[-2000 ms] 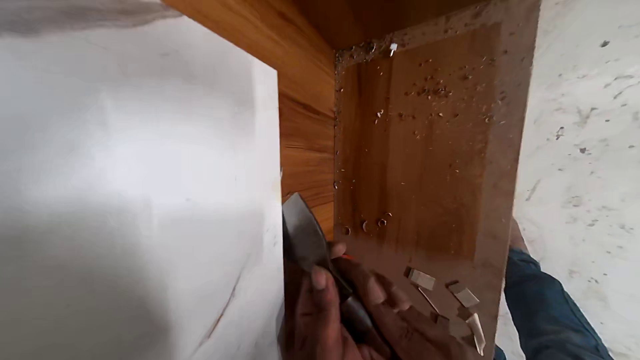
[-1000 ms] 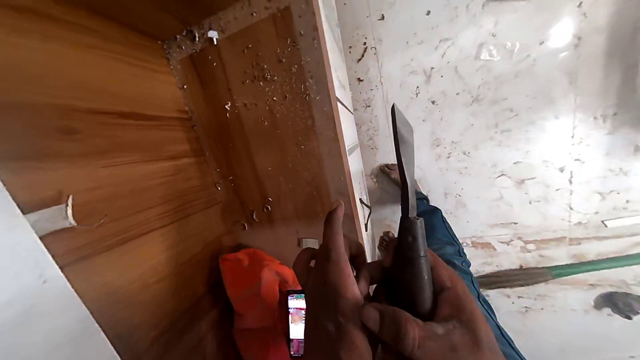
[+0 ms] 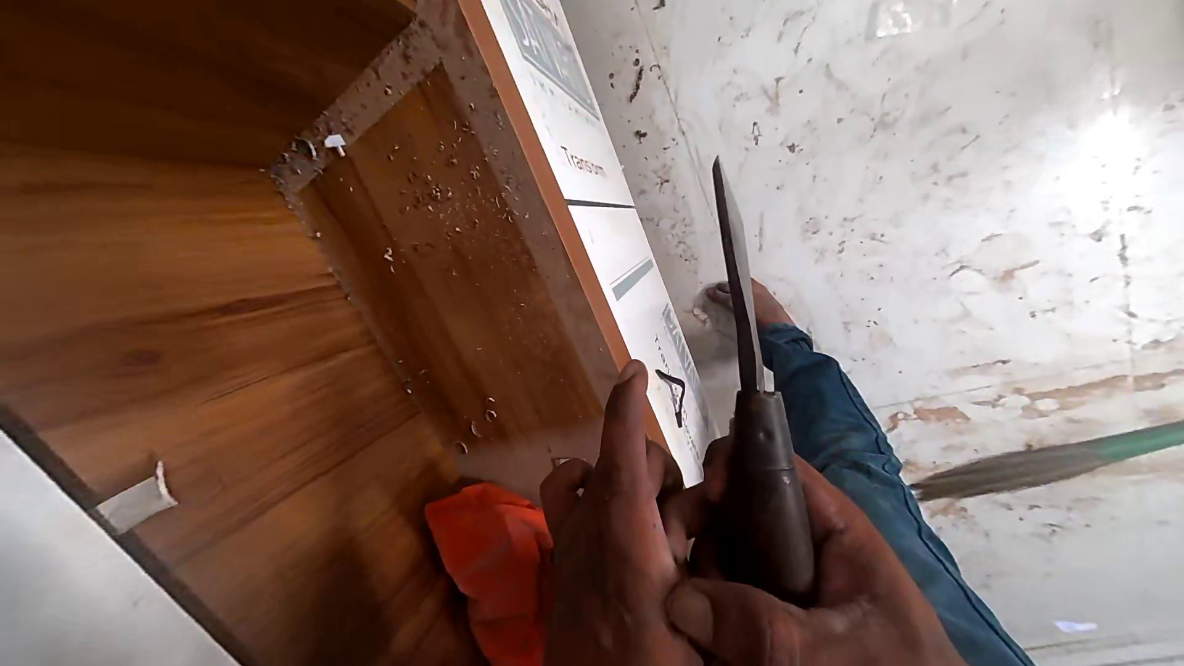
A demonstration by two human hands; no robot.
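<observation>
My right hand (image 3: 832, 592) grips the dark handle of a chisel (image 3: 740, 305), seen nearly edge-on with its blade pointing up. The blade stands in front of the pale floor, right of a wood-grain cabinet panel (image 3: 444, 277). My left hand (image 3: 615, 555) is beside the handle, its index finger raised and other fingers bent. The right thumb rests against the left hand. Whether the left hand holds anything is hidden. Orange cloth (image 3: 495, 564) lies left of my left hand. Small shavings are scattered over the panel and its corner.
Printed white strips (image 3: 592, 176) run along the panel's outer edge. A white-faced board (image 3: 55, 573) enters at lower left, near a pale chip (image 3: 137, 502). Beyond the cabinet are a bare foot (image 3: 770, 303), a blue trouser leg (image 3: 832, 398) and a green-handled brush or broom (image 3: 1027, 467).
Two seconds ago the chisel blade lay beside the white board's edge; since then it has been raised upright. The left index finger has come up. The view has swung toward the floor on the right.
</observation>
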